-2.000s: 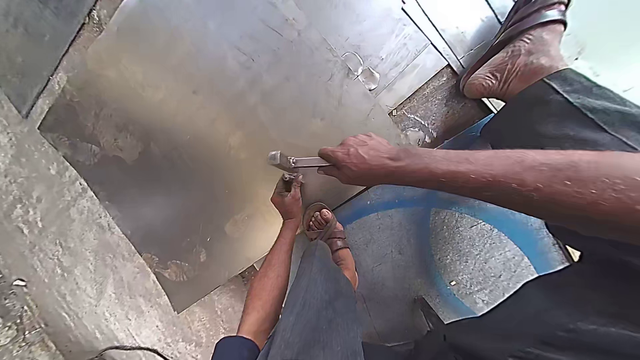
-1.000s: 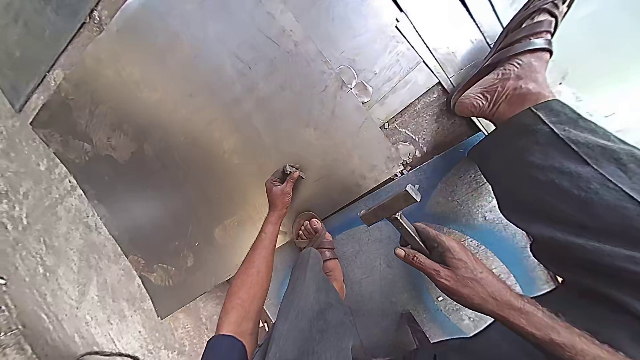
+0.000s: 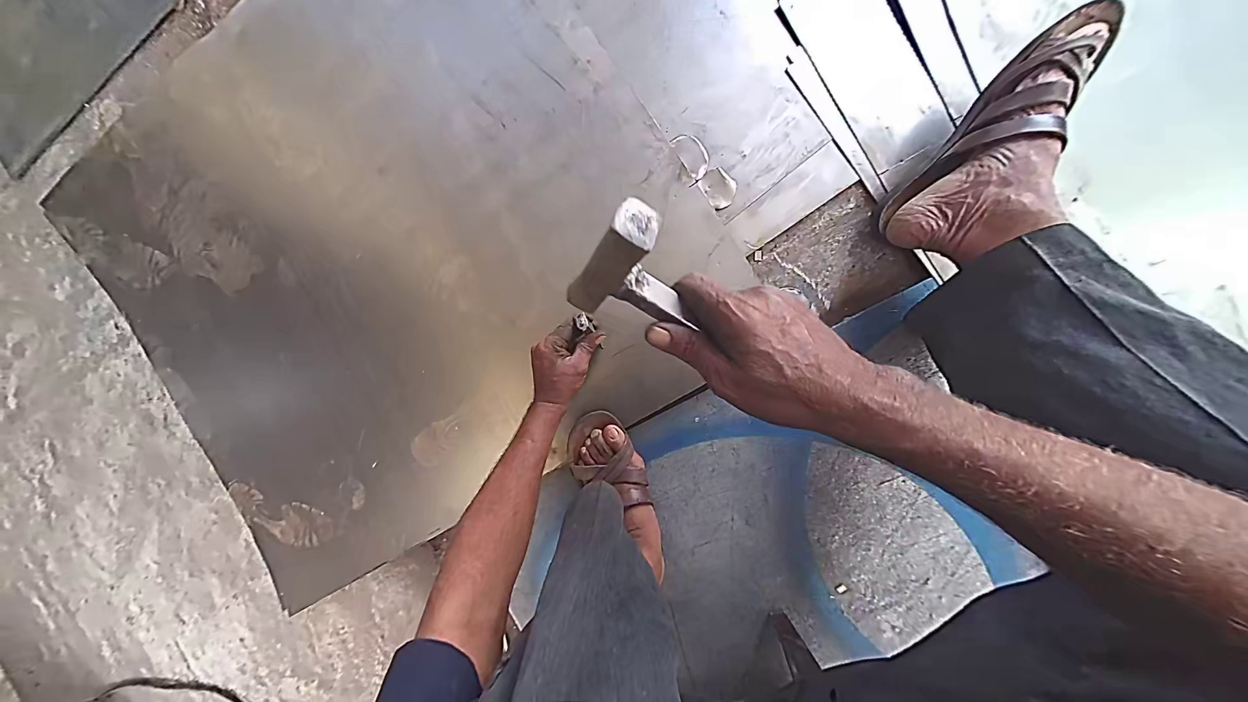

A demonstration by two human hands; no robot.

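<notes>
My right hand (image 3: 765, 351) is closed on the metal handle of a hammer (image 3: 614, 258), whose head is raised just above my left hand. The fingers of my left hand (image 3: 563, 366) grip a small metal tool (image 3: 582, 322), perhaps a punch or chisel; its lower end is hidden. Beneath both hands lies a large flat metal sheet (image 3: 370, 234), dull and stained at its lower left.
A sandaled foot (image 3: 619, 458) stands at the sheet's lower edge, another (image 3: 985, 175) at the upper right. A blue-marked metal sheet (image 3: 721, 526) lies below. Rough concrete floor (image 3: 107, 468) borders the left. A thin clear loop (image 3: 717, 187) rests near the sheet's right edge.
The hammer in my right hand was down near the left hand, then drawn back to the lower right, and is now raised over the left hand again. My left hand still holds the small tool.
</notes>
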